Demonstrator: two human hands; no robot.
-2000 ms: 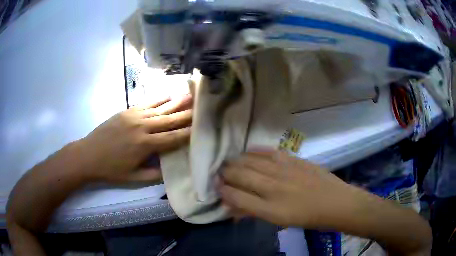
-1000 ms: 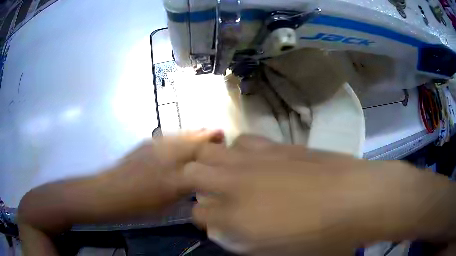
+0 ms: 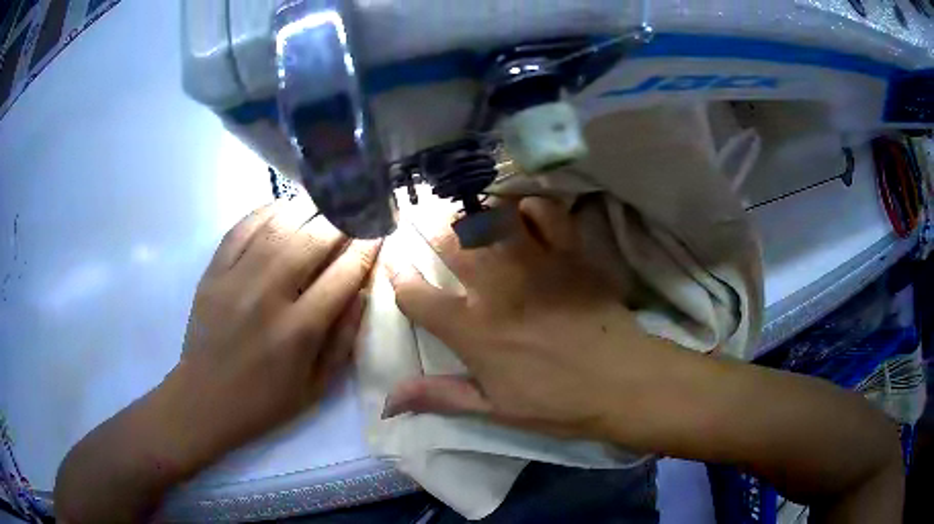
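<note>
A cream garment piece [image 3: 451, 466] lies under the machine head, hangs over the table's front edge and bunches up to the right of the needle area. My left hand [image 3: 282, 307] lies at its left edge with fingertips near the presser foot, which the curved metal guard [image 3: 333, 133] partly hides. My right hand [image 3: 522, 317] presses flat on the cloth, thumb and fingers spread, fingertips partly hidden behind the dark knob [image 3: 481, 227]. The needle is not clearly visible.
The white sewing machine head [image 3: 430, 61] with its blue stripe spans the top. The white table [image 3: 92, 276] extends left. Coloured loops [image 3: 898, 187] hang at the right. A blue crate [image 3: 743, 496] is at the lower right, beside dark cloth on the lap.
My hands have parted from their overlap and moved up to the presser foot area. The cloth is now spread under them and bunched at the right. The view is closer to the machine head.
</note>
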